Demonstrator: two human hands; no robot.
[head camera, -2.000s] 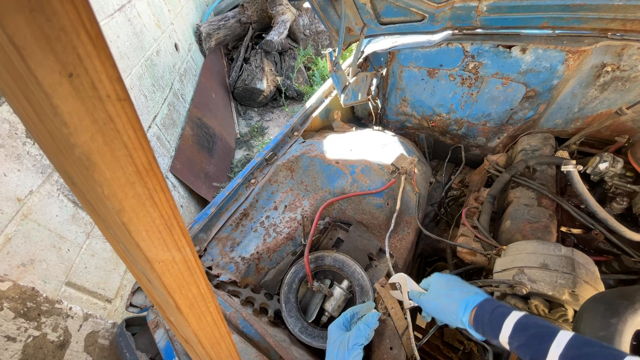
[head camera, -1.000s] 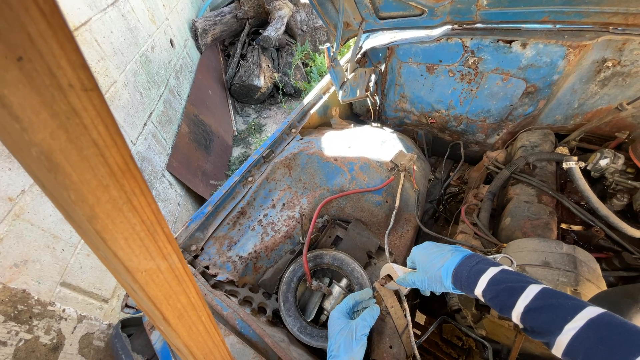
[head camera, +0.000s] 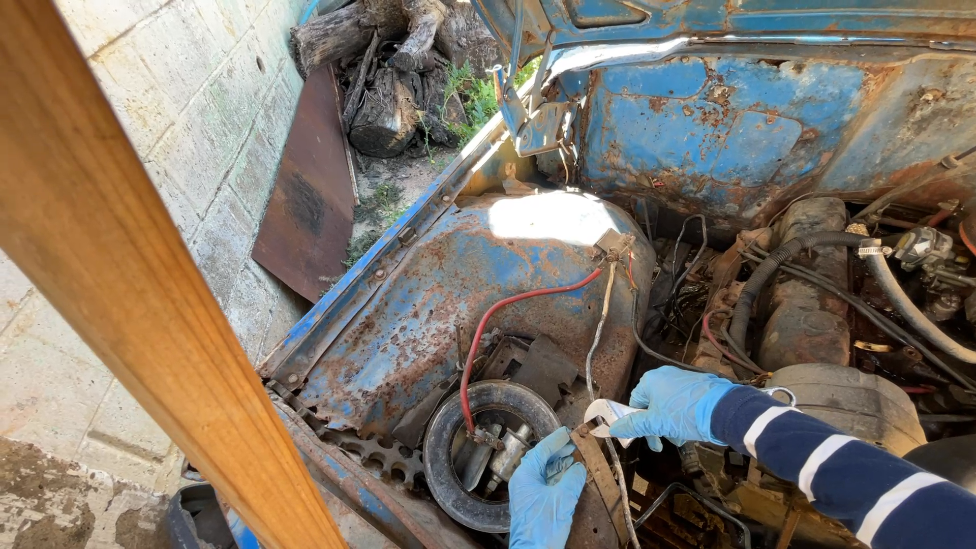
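My right hand (head camera: 675, 406), in a blue glove, is closed around an adjustable wrench (head camera: 610, 414). The wrench's jaws are at the upper end of a rusty metal bracket (head camera: 600, 469). My left hand (head camera: 546, 488), also gloved in blue, has bent fingers against the left side of that bracket; whether it pinches something small is hidden. A thin whitish cable (head camera: 601, 328) runs down past the wrench. Left of my left hand lies a black ring (head camera: 442, 457) with metal parts inside, where a red cable (head camera: 499, 305) ends at a clamp.
A wooden post (head camera: 152, 252) crosses the left foreground. The rusty blue inner fender (head camera: 457, 267) lies ahead, under the raised hood (head camera: 762, 19). Engine parts and hoses (head camera: 793, 252) fill the right. Beyond the fender edge stand a block wall (head camera: 198, 137), a rusty sheet (head camera: 309, 198) and logs (head camera: 385, 114).
The wrench and my right hand have shifted slightly at the bracket's top. My left hand, lower beside the ring two seconds ago, has moved up against the bracket.
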